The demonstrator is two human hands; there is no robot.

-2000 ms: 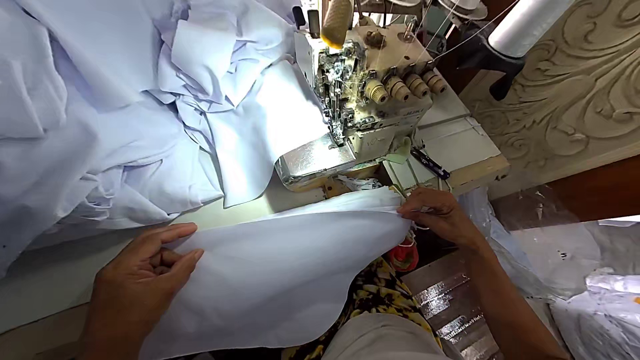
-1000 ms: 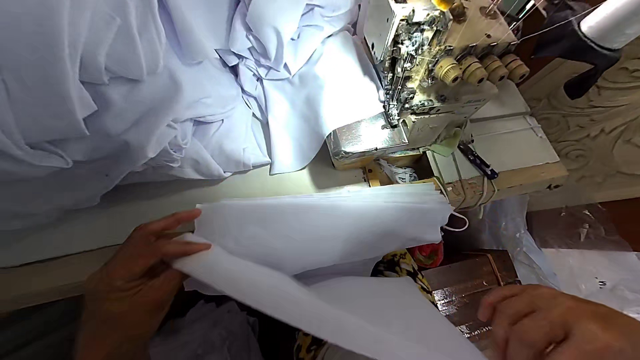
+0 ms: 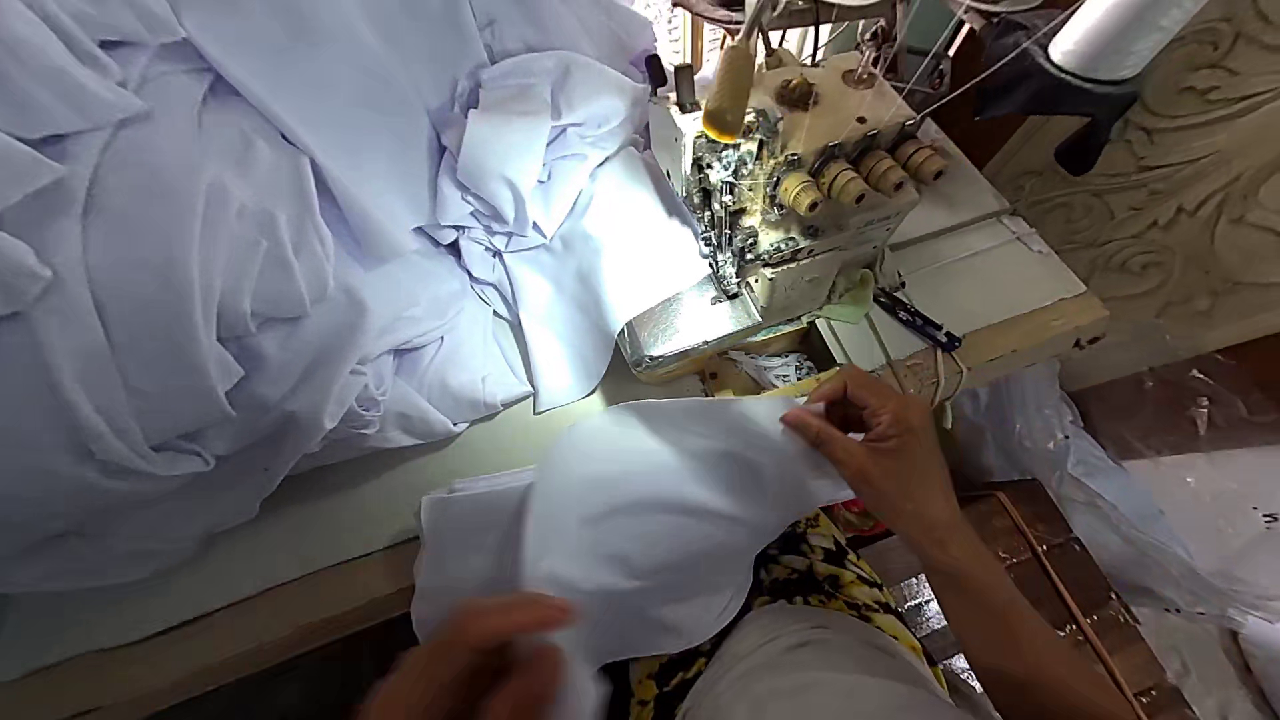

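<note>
My right hand (image 3: 865, 440) pinches the right end of a white fabric piece (image 3: 650, 520) between thumb and fingers. That piece hangs over my lap and partly covers a stack of similar white fabric pieces (image 3: 465, 545) at the table's front edge. My left hand (image 3: 480, 650), blurred by motion, is at the lower left of the fabric; whether it grips any is unclear. Beyond the cloth stands an overlock sewing machine (image 3: 790, 190), with a lit metal plate (image 3: 690, 325) and a row of tension dials. One white piece (image 3: 570, 290) from the heap lies beside its needle area.
A big heap of white fabric (image 3: 220, 280) covers the table's left side. Right of the machine's plate are a tray of white scraps (image 3: 775, 368) and dark thread snips (image 3: 917, 320). A thread cone (image 3: 1125, 35) stands at upper right. Clear plastic (image 3: 1100, 480) lies at the right.
My right hand has come up from the lower right to near the machine's front, holding fabric. My left hand has moved lower, towards me. The top white piece, earlier folded down, now spreads over the stack.
</note>
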